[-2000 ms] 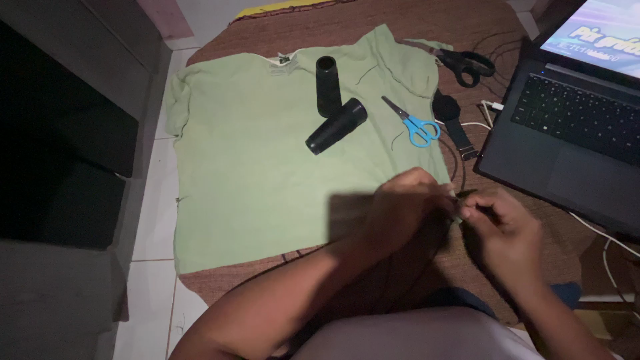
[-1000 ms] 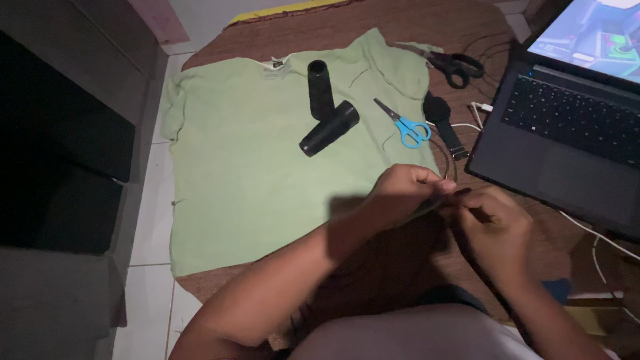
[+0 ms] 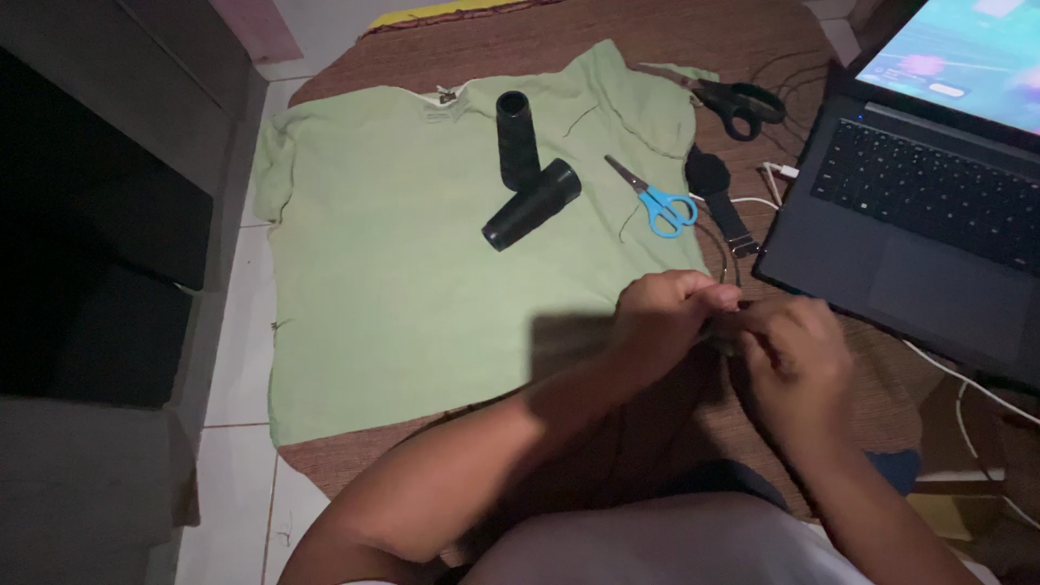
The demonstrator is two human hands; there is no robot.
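Note:
A light green garment [image 3: 406, 268] lies spread on a brown cloth-covered table. At its lower right corner, my left hand [image 3: 670, 313] pinches the edge of the green fabric between thumb and fingers. Close beside it, my right hand [image 3: 792, 349] has its fingers bent near the same edge; whether it grips anything is hidden. Two black thread cones [image 3: 517, 142] [image 3: 532, 205] rest on the garment, touching each other. Small scissors with blue handles [image 3: 666, 213] lie to their right, blades slightly apart. Loose dark threads lie on the fabric.
Black-handled scissors [image 3: 743, 110] lie at the garment's upper right. Below them is a black wristwatch [image 3: 719, 195]. An open laptop [image 3: 886, 268] with a white cable [image 3: 959, 370] stands at the right. A dark cabinet [image 3: 89, 244] stands left of the table [image 3: 341, 77].
My right hand has shifted slightly around the garment corner, while my left hand stays near it. The laptop's screen picture has changed.

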